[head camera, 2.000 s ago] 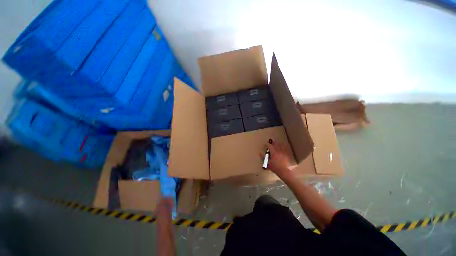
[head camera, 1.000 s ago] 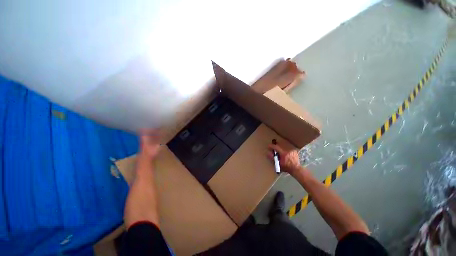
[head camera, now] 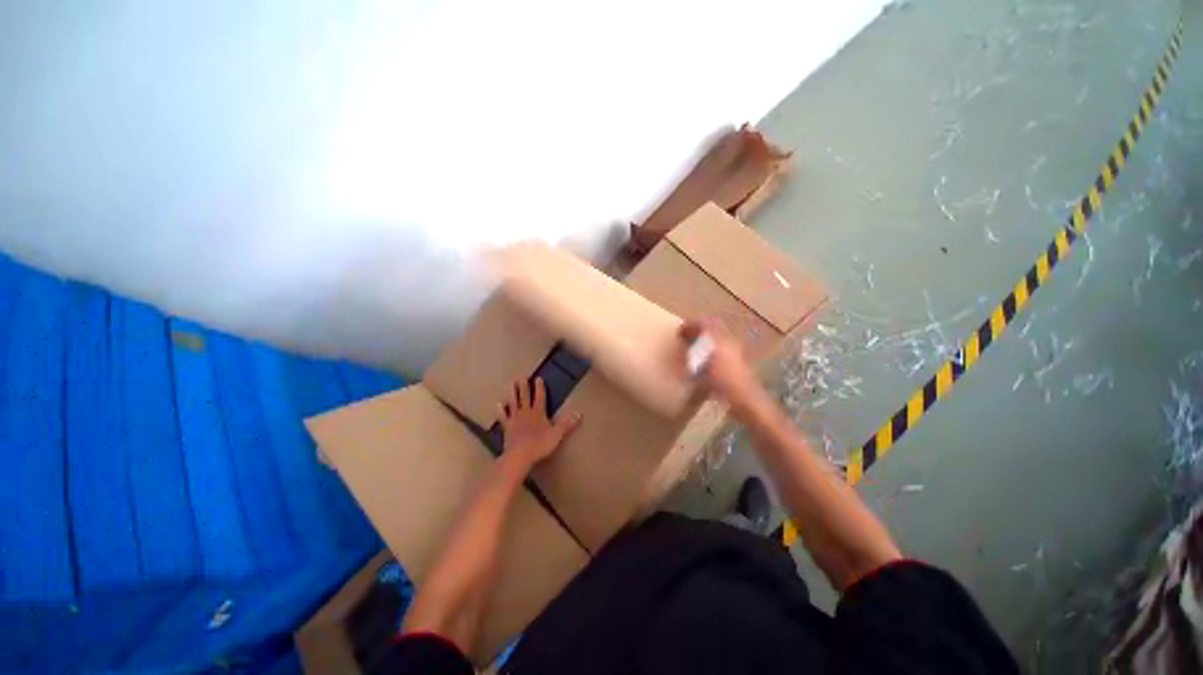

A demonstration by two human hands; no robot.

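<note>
An open brown carton point(head camera: 600, 448) stands in front of me, with dark boxes point(head camera: 563, 375) showing through the gap between its flaps. The far and near flaps lie folded inward. The left flap point(head camera: 442, 475) is spread outward. The right flap point(head camera: 581, 310) is blurred and tilted up over the carton. My left hand point(head camera: 530, 425) lies with fingers spread on the near flap's inner edge, holding nothing. My right hand point(head camera: 712, 359) is at the right flap's edge with the white marker pen point(head camera: 698, 352) in its grip.
Tall blue boxes point(head camera: 145, 435) stand at the left. A closed carton point(head camera: 745, 270) and brown paper point(head camera: 712, 185) are beyond, by the white wall point(head camera: 264, 158). Yellow-black tape point(head camera: 983, 336) and plastic scraps point(head camera: 825, 363) lie on the floor at the right. Crumpled material point(head camera: 1168, 613) is at the lower right.
The far and near flaps have come inward over the dark boxes, and the right flap has swung inward. My left hand has moved from the far left side onto the near flap.
</note>
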